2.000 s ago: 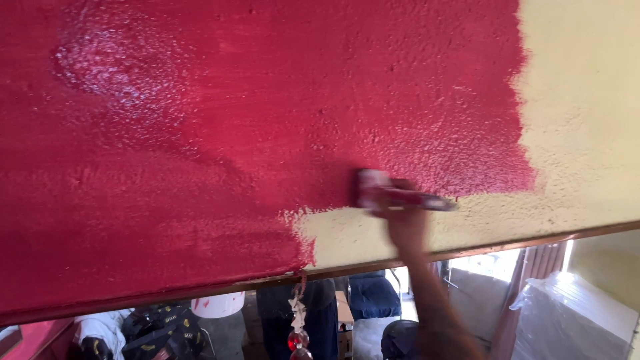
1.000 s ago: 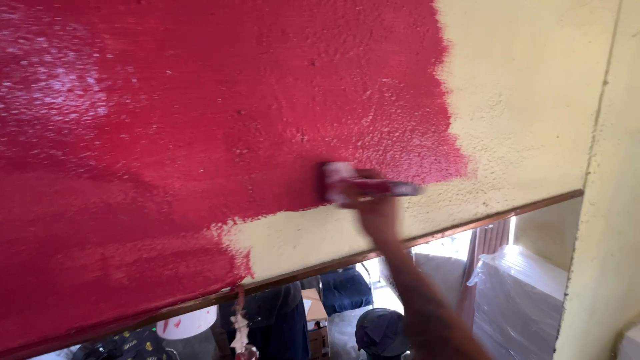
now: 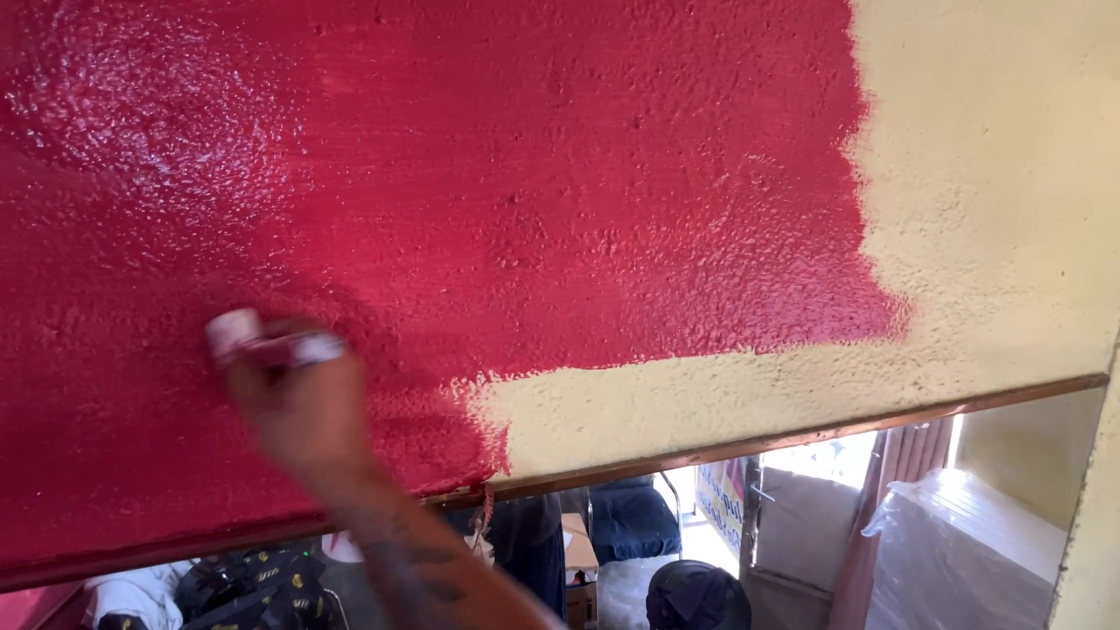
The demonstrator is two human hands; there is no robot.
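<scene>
My right hand (image 3: 306, 407) is closed around the handle of a paintbrush (image 3: 234, 332), blurred by motion. The brush is against or very near the red-painted part of a rough wall (image 3: 542, 227), left of the ragged lower paint edge; its bristles are hard to make out. Glossy, wet-looking red paint covers the left and middle of the wall. Pale yellow paint (image 3: 989, 210) shows at the right and in a strip (image 3: 665, 411) above a brown wooden trim (image 3: 787, 442). My left hand is out of view.
Below the trim appear a dark chair (image 3: 634, 521), a cardboard box (image 3: 579, 551), a rounded black object (image 3: 698, 599), plastic-wrapped bulk (image 3: 971, 551) and patterned dark fabric (image 3: 280, 582). A beaded ornament (image 3: 481, 534) hangs from the trim. A yellow wall edge (image 3: 1094, 507) stands at right.
My right hand has moved left along the wall with the brush, from above the yellow strip to an area painted red. The view has shifted somewhat.
</scene>
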